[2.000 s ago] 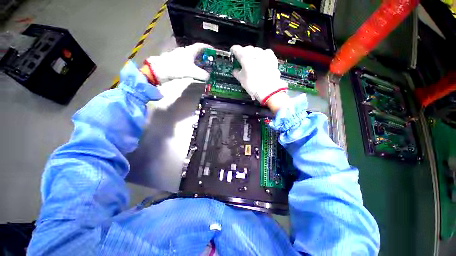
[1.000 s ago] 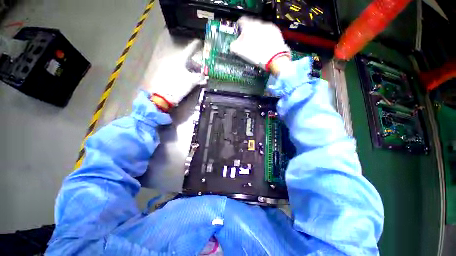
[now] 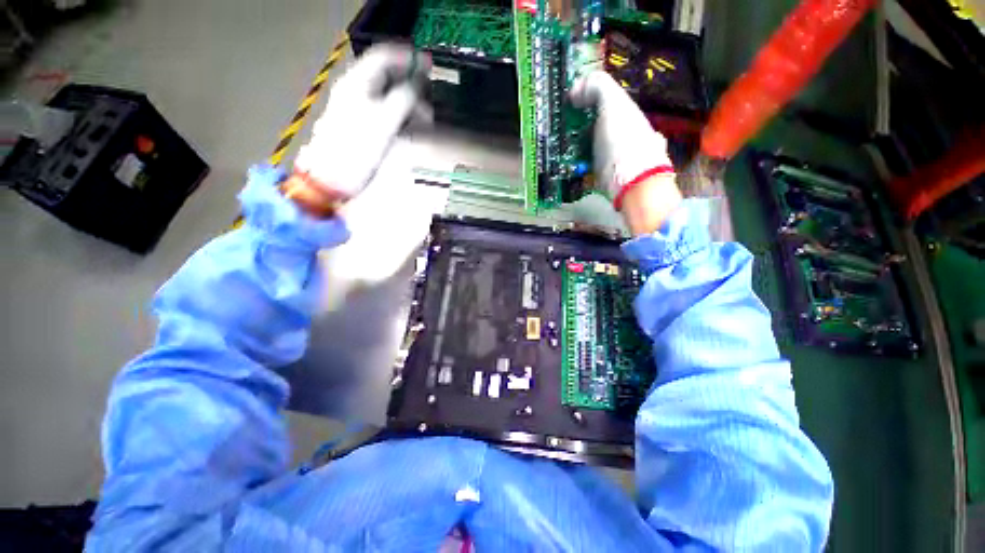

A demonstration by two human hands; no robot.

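Note:
My right hand [image 3: 624, 135], in a white glove with a red cuff, grips the right side of a circuit board [image 3: 551, 119]. The board is turned with its green terminal row at the left, beyond the pallet. My left hand [image 3: 362, 124], gloved and blurred, is off the board at the left; whether it holds anything is unclear. The black solder pallet [image 3: 486, 324] lies in front of me. Its left side shows bare recesses. A second circuit board [image 3: 592, 340] sits in its right side, partly hidden by my right sleeve.
A black strip bin [image 3: 470, 92] with green strips stands at the back, beside a small parts tray [image 3: 653, 76] with yellow pieces. Green strips [image 3: 475, 186] lie on the bench mat. A black tote [image 3: 119, 162] is left. A loaded pallet [image 3: 837, 254] and red-orange post [image 3: 783, 76] are right.
The held board has turned and moved right, its terminal row now at the left. My left hand has come off it and moved up and left. The pallet stays put.

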